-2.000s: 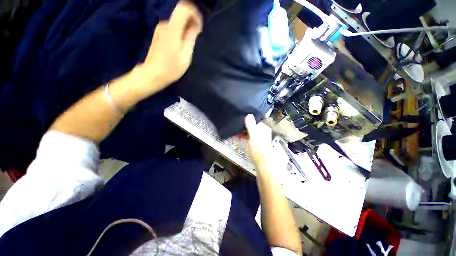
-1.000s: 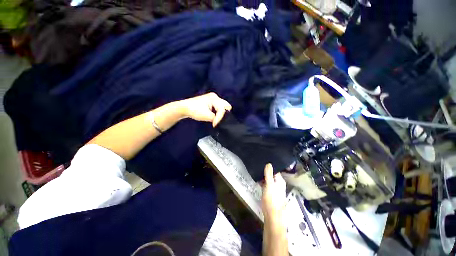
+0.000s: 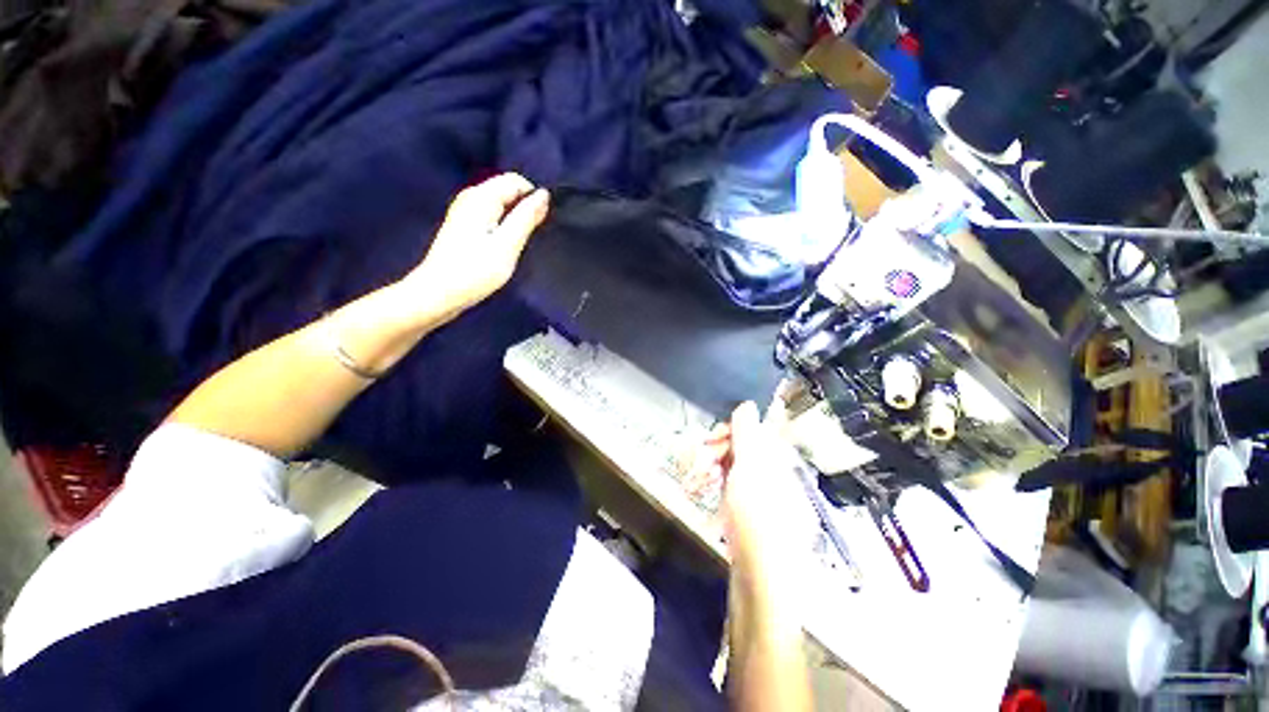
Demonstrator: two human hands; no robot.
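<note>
A black fabric piece (image 3: 647, 299) lies across the table up to the needle area of the pale overlock machine (image 3: 891, 278). My left hand (image 3: 487, 230) pinches its far left edge and holds it up and stretched, a little above the table. My right hand (image 3: 749, 459) is at the fabric's near edge, just in front of the presser foot area (image 3: 800, 341); its thumb and fingers are close together at the cloth, and part of the grip is hidden. The machine lamp (image 3: 821, 195) glares on the cloth.
Dark-red snips (image 3: 902, 545) and grey tweezers (image 3: 831, 526) lie on the white table (image 3: 891, 654), right of my right hand. A navy heap (image 3: 348, 125) fills the left. A red basket (image 3: 70, 480) stands lower left. Thread cones (image 3: 1246, 403) stand at the far right.
The view has shifted. My left hand was raised and blurred, then took the black fabric's far edge and now holds it farther from the machine. My right hand stays near the needle area.
</note>
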